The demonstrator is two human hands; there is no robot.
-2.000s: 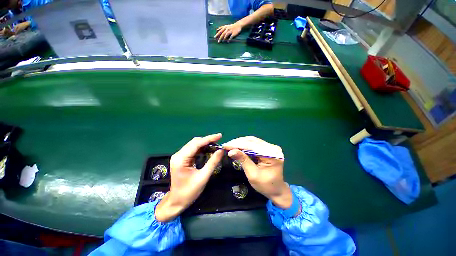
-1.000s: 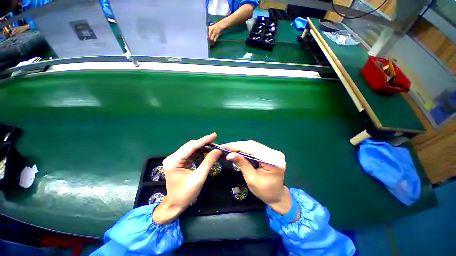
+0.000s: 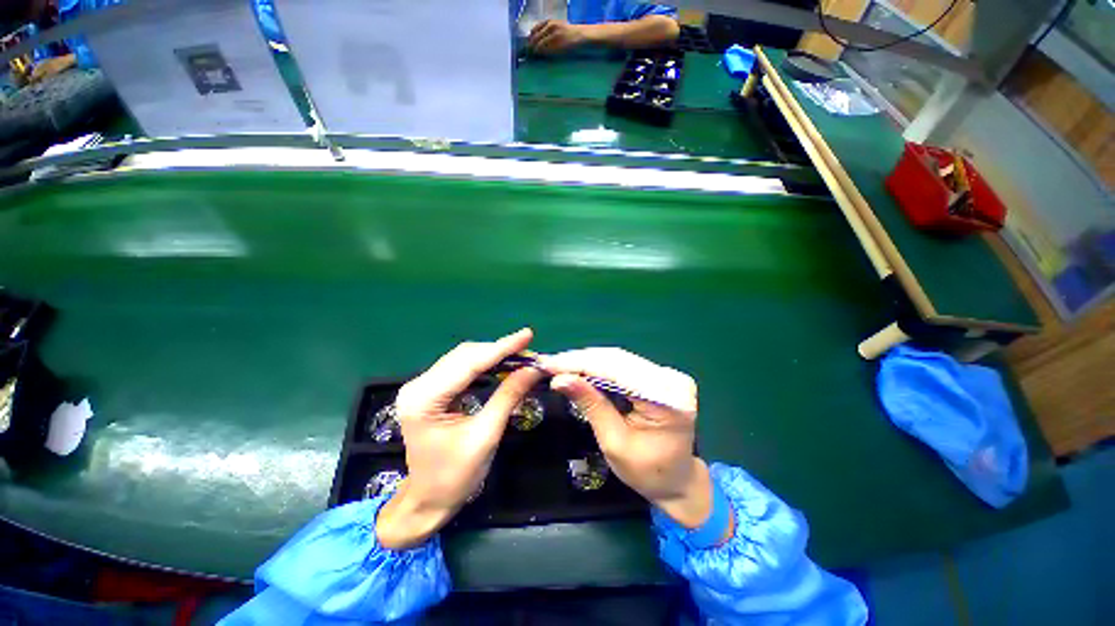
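Note:
My left hand [image 3: 455, 428] is above the black compartment tray [image 3: 520, 503], thumb and fingertips pinched on a small dark round module [image 3: 518, 362], mostly hidden by the fingers. My right hand [image 3: 638, 416] is beside it, shut on thin tweezers [image 3: 603, 384] whose tip meets the module at the left fingertips. Round silvery-gold modules lie in tray pockets, one at the lower right [image 3: 588, 472] with a small pale tab on it, others at the left and between the hands. The hands hide parts of the tray.
A black parts box [image 3: 29, 404] and a white scrap [image 3: 70, 427] lie at the left. A blue cloth [image 3: 954, 416] hangs at the right bench edge. A red basket [image 3: 944, 188] stands on the side shelf. Across the pale rail are another person's arm and a second black tray [image 3: 644, 86].
My hands have barely moved; the left shifted slightly left over two seconds, fingers still on the module. The other person's arm across the bench has changed position.

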